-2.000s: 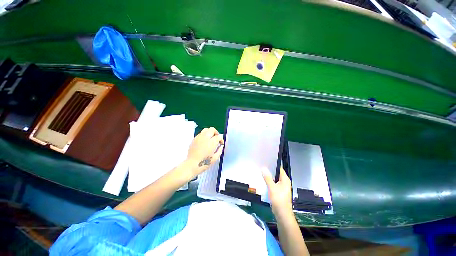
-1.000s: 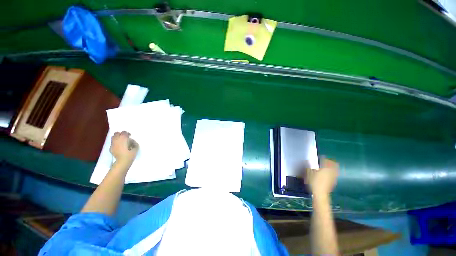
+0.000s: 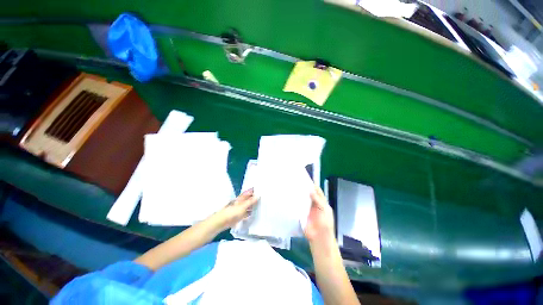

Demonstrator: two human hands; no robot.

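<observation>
A white sheet [image 3: 284, 179] is between my hands over a small white pile [image 3: 241, 229], with a dark bit showing at its upper right edge. My left hand [image 3: 243, 205] is at the sheet's left edge. My right hand [image 3: 318, 217] holds its right edge; whether a panel lies beneath the sheet is mostly hidden. The stack of display panels [image 3: 357, 211], silver-grey with a dark strip at the near end, lies to the right. A larger loose pile of white sheets [image 3: 184, 179] lies to the left.
A long white strip [image 3: 128, 196] lies beside the large pile. The brown stack of wooden frames [image 3: 113, 140] stands at the left, dark parts [image 3: 21, 89] beyond it. A blue bag [image 3: 136, 47] and yellow card [image 3: 314, 82] hang on the rail. A white piece [image 3: 530, 233] lies far right.
One second ago my left hand was on the large pile and my right hand at the panel stack. Both are now at the middle with a white sheet. The view has shifted.
</observation>
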